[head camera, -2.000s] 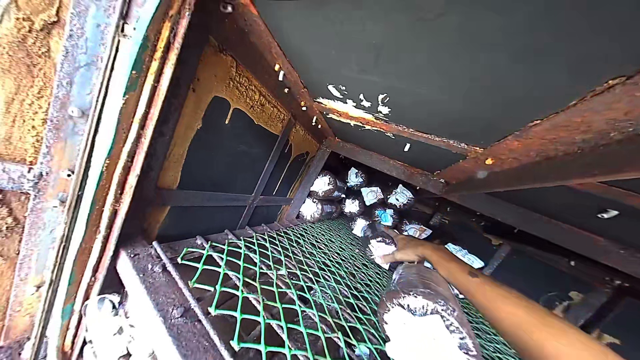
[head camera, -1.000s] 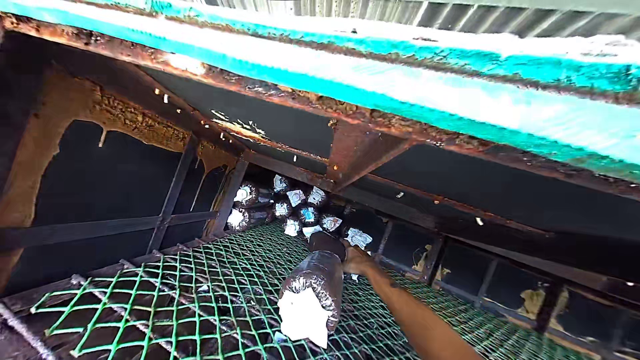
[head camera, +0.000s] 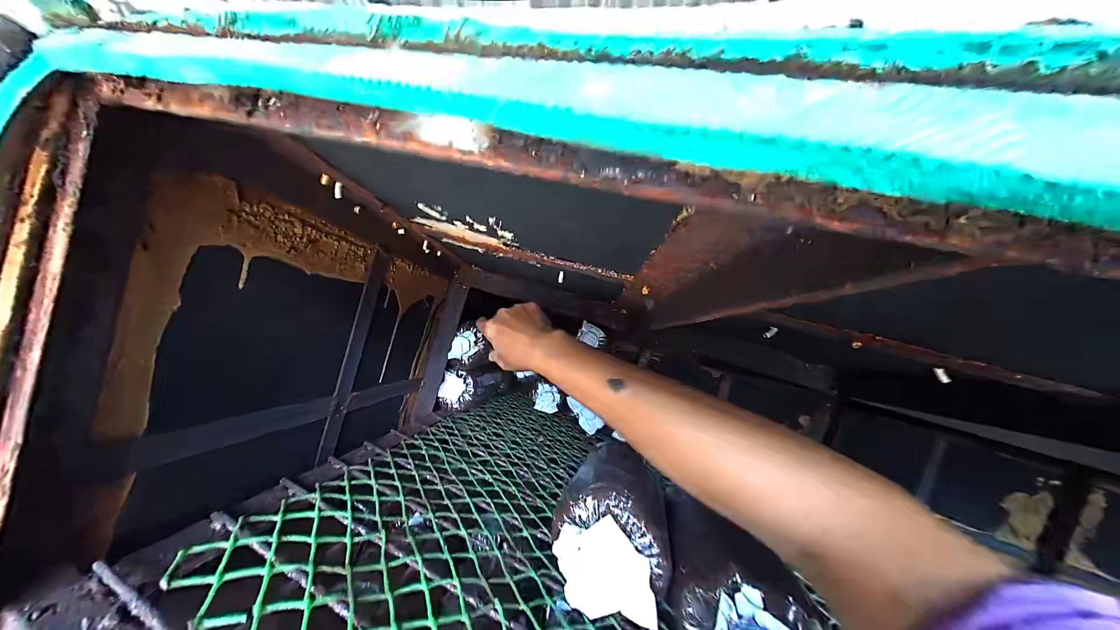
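My right hand [head camera: 518, 337] reaches deep into the dark chamber, its fingers curled at the stacked dark plastic bags by the far left corner. Its fingertips are beside a bag with a whitish paper end [head camera: 465, 344]; whether they grip it is unclear. Below that lies another bag with a pale end [head camera: 455, 388]. More papered bag ends [head camera: 586, 415] show under my wrist. Nearer, a dark bag with a white paper end [head camera: 605, 569] lies on green plastic netting [head camera: 350, 534], with another dark bag [head camera: 735, 560] at its right under my forearm. My left hand is out of view.
A rusty metal frame edge with turquoise paint [head camera: 560, 105] crosses above my arm. Metal rods [head camera: 131, 597] stick out under the netting at the left. A framed dark side wall [head camera: 254, 341] bounds the left, and a rusty brace [head camera: 700, 271] hangs from the ceiling.
My right hand has moved from the nearer bag to the stack at the far left. The nearer bag now rests without my hand on it, and another bag shows beside it.
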